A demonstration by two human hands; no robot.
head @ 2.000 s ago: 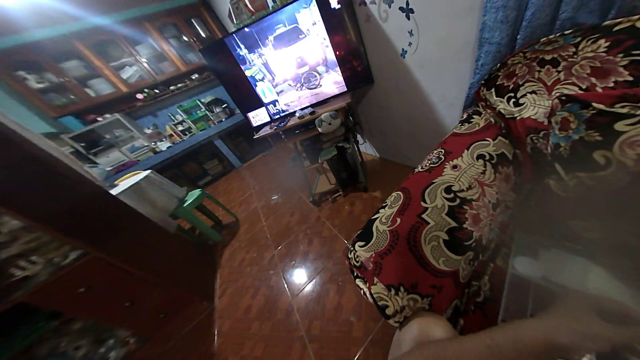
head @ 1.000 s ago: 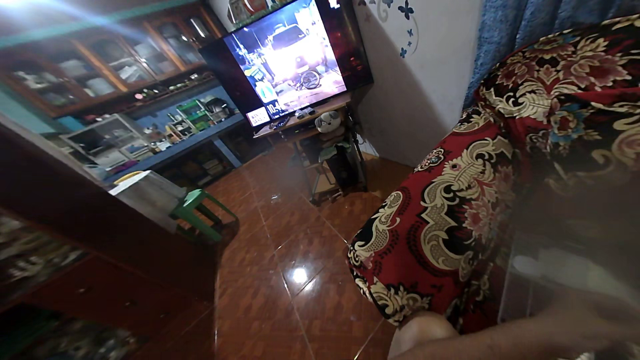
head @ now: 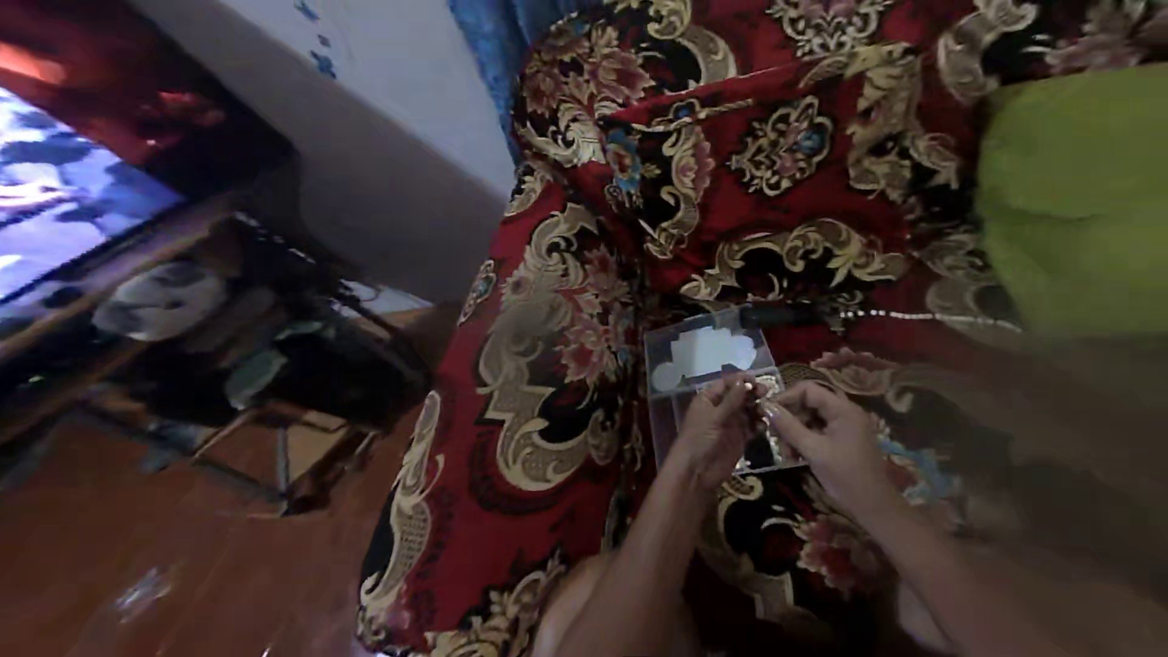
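A clear plastic compartment box (head: 666, 401) lies on the patterned red sofa cover, with pale round-edged pieces (head: 707, 351) in its upper part. Over its lower part, my left hand (head: 716, 429) and my right hand (head: 830, 433) are close together with fingertips pinched. Small pale beads (head: 774, 388) show between and beneath the fingers; which of them each hand holds is too blurred to tell. A strand of small white beads (head: 922, 317) runs along the cover to the right of the box, from a dark slim item (head: 780, 315).
A green cushion (head: 1077, 201) rests on the sofa (head: 566, 365) at the right. To the left stand a wooden stand (head: 274, 447) with dark items on it and a lit television (head: 64, 192). A blue curtain (head: 493, 55) hangs behind the sofa arm, above a tiled floor (head: 182, 566).
The view has swung right and down, from the room onto the sofa. Both hands and the box now show plainly; earlier only a blurred forearm and part of a clear item showed at the lower right.
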